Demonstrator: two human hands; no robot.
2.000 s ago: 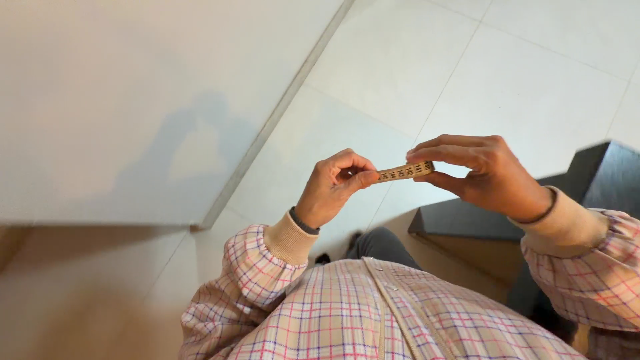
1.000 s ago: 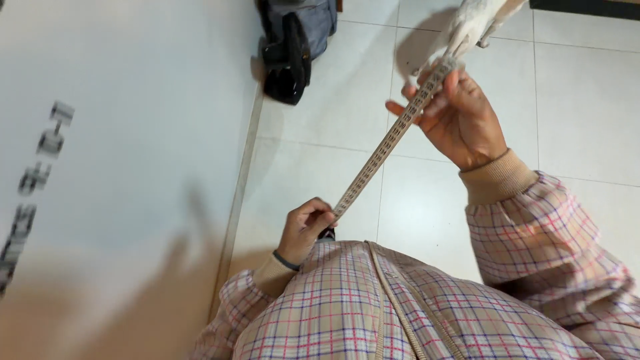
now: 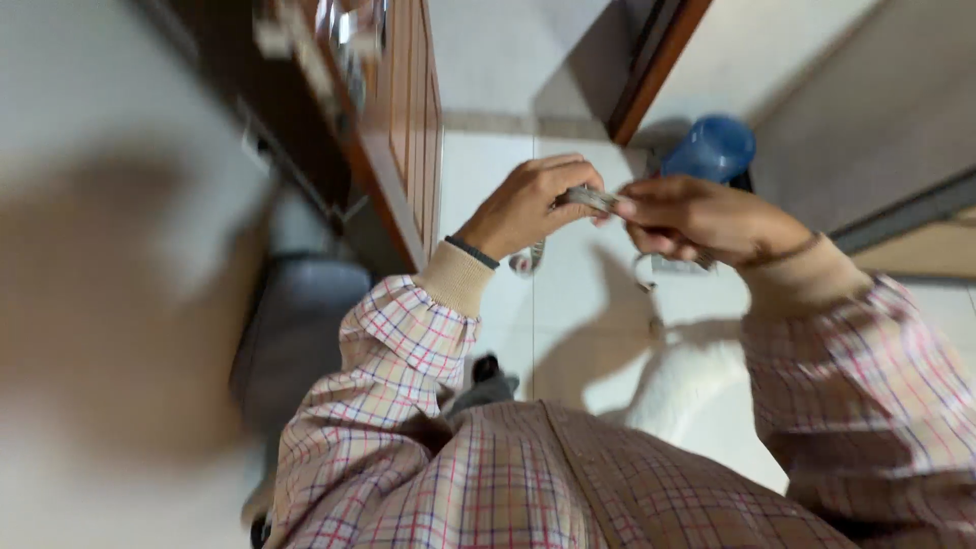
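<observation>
A pale measuring tape with dark markings, blurred here, is pinched between my two hands. My left hand grips its left part between thumb and fingers. From the right, my right hand holds the tape near the left fingertips. A curled end hangs below my left hand, over the floor. Some of the strip is hidden by the fingers, and a thin curved piece shows under my right hand.
A white animal stands on the tiled floor beneath my right arm. Ahead are a blue plastic container and a wooden door frame. A brown panelled wooden door is at left, with a grey seat-like object lower down.
My hands have come together; one second ago they held the tape stretched diagonally between them. The view has swung to a doorway and the blue container.
</observation>
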